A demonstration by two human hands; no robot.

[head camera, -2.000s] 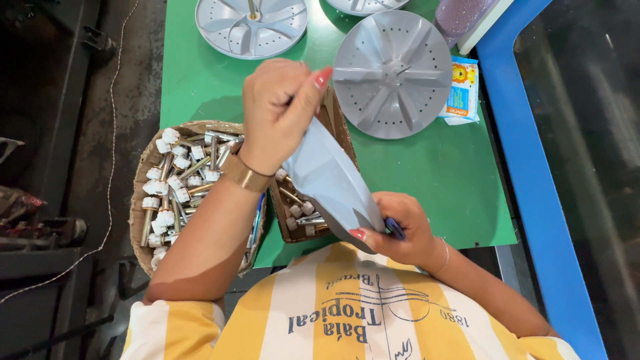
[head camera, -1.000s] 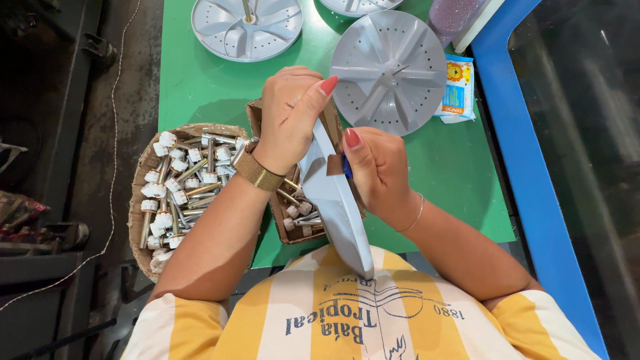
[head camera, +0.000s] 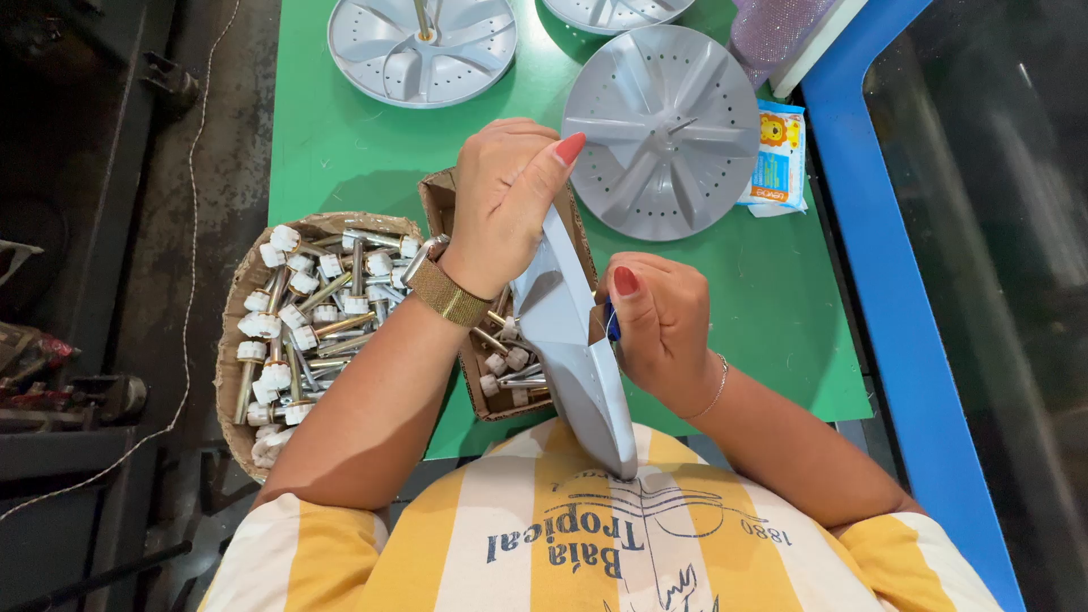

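My left hand (head camera: 510, 191) grips the upper rim of a grey plastic ribbed disc (head camera: 569, 357), which is held on edge against my shirt. My right hand (head camera: 659, 327) is closed around a small tool with a blue handle (head camera: 613, 320); its brownish blade (head camera: 598, 325) lies at the disc's rim. Behind the disc stands a narrow cardboard box (head camera: 476, 387) with metal shafts that have white plastic ends. A larger cardboard container (head camera: 234, 374) of similar shafts (head camera: 293, 316) is at the left. The far face of the held disc is hidden.
On the green table (head camera: 765, 306) lie a ribbed disc with holes (head camera: 663, 183), another with an upright shaft (head camera: 408, 72), and part of a third (head camera: 616, 10). A wipes packet (head camera: 775, 161) and a glittery purple object (head camera: 769, 30) are at the right, beside a blue frame (head camera: 892, 212).
My right hand has moved from the disc's lower end up to the middle of its rim. The disc has turned more edge-on and now rests lower against my shirt.
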